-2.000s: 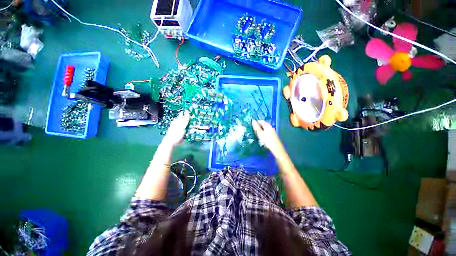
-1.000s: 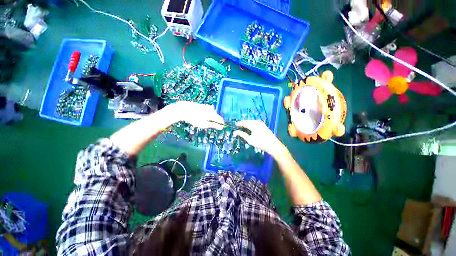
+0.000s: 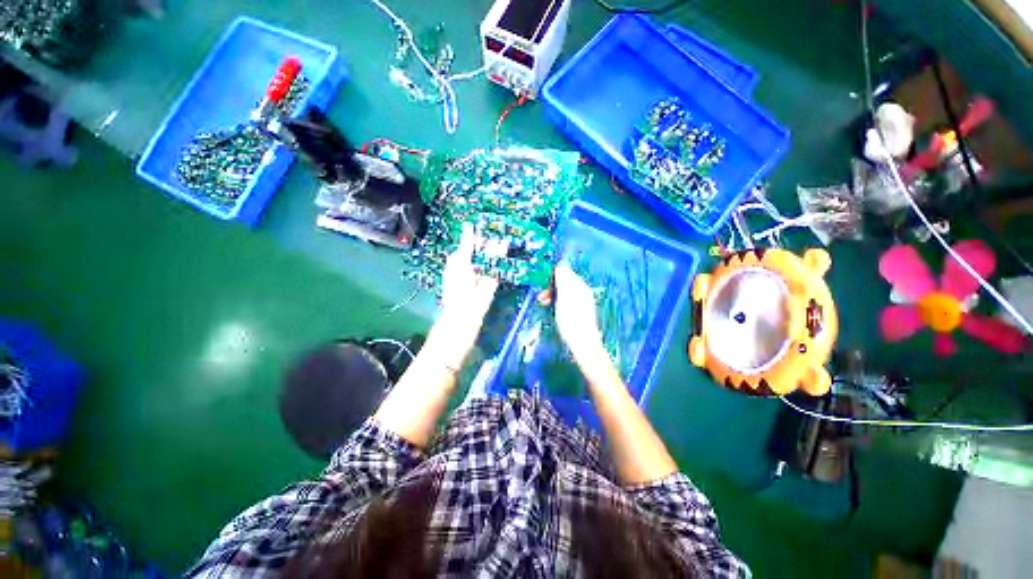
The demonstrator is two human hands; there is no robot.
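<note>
A green PCB panel (image 3: 515,251) with rows of pale and silver parts is held over the loose board heap and the near bin's left edge. My left hand (image 3: 467,283) grips its lower left part. My right hand (image 3: 575,305) is closed at its right edge; its fingertips are partly hidden, and I cannot tell whether a tool is in it. The heap of small green boards (image 3: 436,243) lies left of and beyond the panel. The blue near bin (image 3: 671,328) lies under and right of my right hand, with thin dark and green strips inside.
A blue panel bin (image 3: 589,85) with boards stands beyond. A white power supply (image 3: 523,51) is behind the heap. A black fixture (image 3: 368,204) with a red handle and a blue left bin (image 3: 187,107) are left. A lion-face fan (image 3: 765,322) is right; a round stool (image 3: 331,398) stands below.
The view has turned and shifted, so the bench things sit further right. My hands, close together over the bin a second ago, are now apart at the panel, which lies flatter over the heap.
</note>
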